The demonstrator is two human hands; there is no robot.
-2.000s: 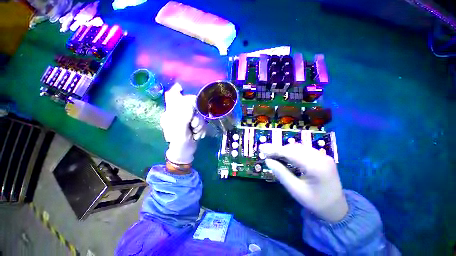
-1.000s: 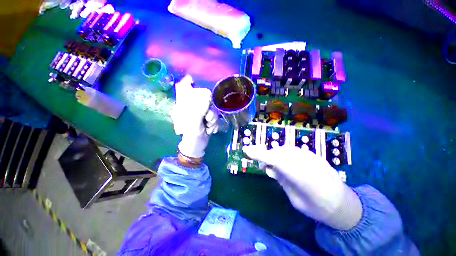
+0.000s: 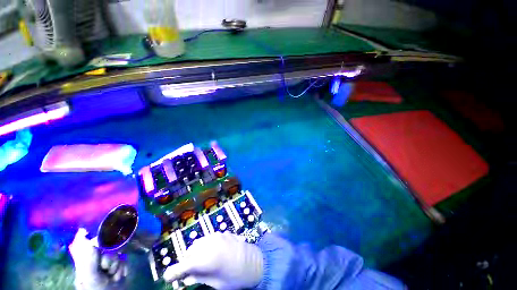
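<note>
The circuit board (image 3: 195,204) lies tilted on the green bench, with pale heat sinks, orange-brown coils and round white-topped capacitors. My left hand (image 3: 93,263), in a white glove, holds the metal mug (image 3: 118,227) by its handle side, left of the board. Amber-brown liquid shows inside the mug. My right hand (image 3: 218,261), also gloved, is over the board's near edge with its fingers bunched and pointing left. It covers part of the lower boards' parts. Whether it holds a brush cannot be seen.
A pink-white wrapped bundle (image 3: 88,157) lies behind the mug. A greenish jar (image 3: 38,242) stands at the left. Lit lamp tubes run under the back shelf (image 3: 238,51), which bears a fan (image 3: 59,28) and a bottle (image 3: 163,28). A red mat (image 3: 422,153) lies right, beyond a rail.
The view has swung up and right, so the board and mug appear lower left and the back shelf and red mat show. The mug stays in my left hand; my right hand remains over the board's near edge.
</note>
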